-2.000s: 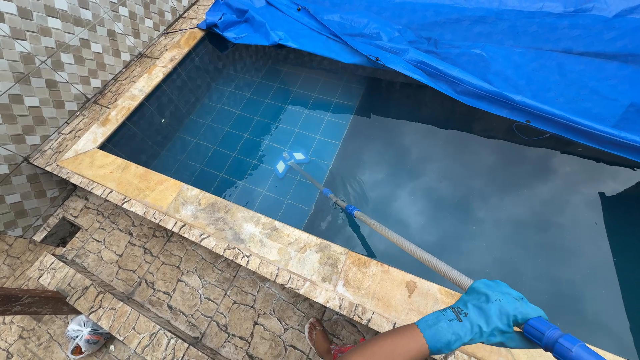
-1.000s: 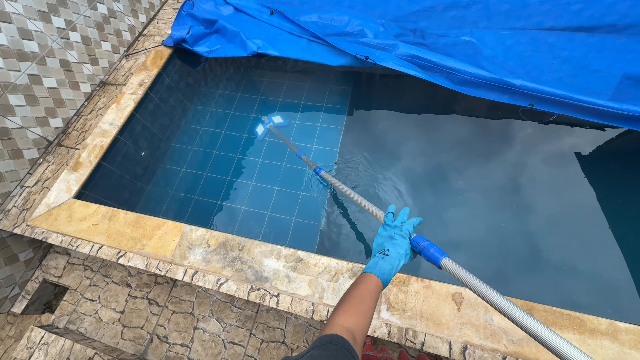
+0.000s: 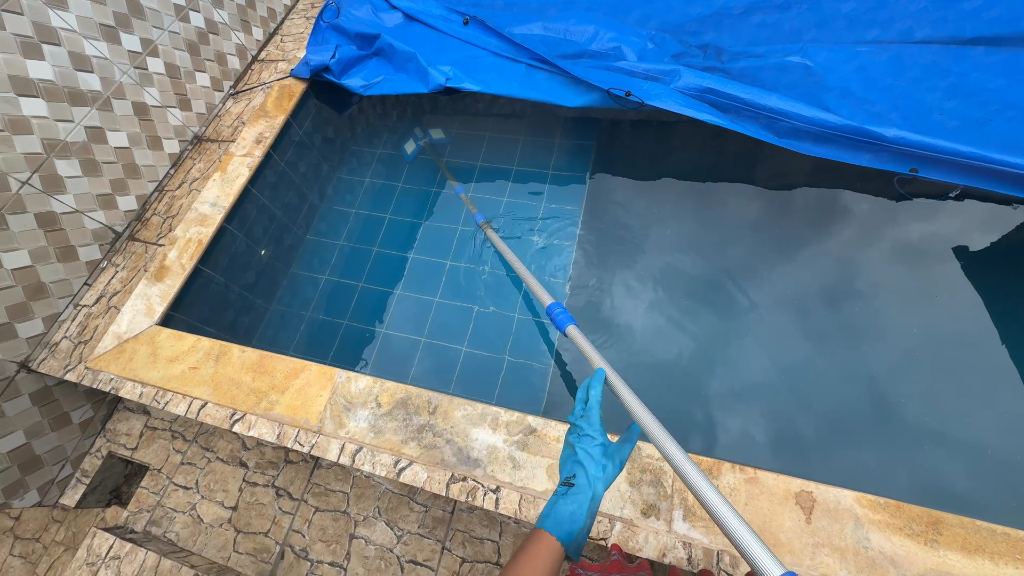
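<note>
My left hand (image 3: 586, 464), in a blue rubber glove, is at the pool's near edge with fingers and thumb spread, close beside a ribbed metal telescopic pole (image 3: 664, 432). Whether the fingertips touch the pole cannot be told. The pole has blue collars (image 3: 560, 318) and slants from the lower right down into the water. At its far end, a blue and whitish pool-cleaning head (image 3: 424, 142) lies underwater near the far left part of the tiled pool floor (image 3: 448, 296). My right hand is out of view.
A blue tarpaulin (image 3: 640, 48) covers the pool's far side. Stone coping (image 3: 448, 408) borders the water, with stone-patterned paving (image 3: 240, 496) below and a mosaic-patterned wall (image 3: 72, 120) at left. Something red (image 3: 612, 562) shows at the bottom edge.
Two seconds ago a gloved hand was closed around the pole at lower right. The cleaning head has moved farther away over the pool floor, and more pole now reaches over the water.
</note>
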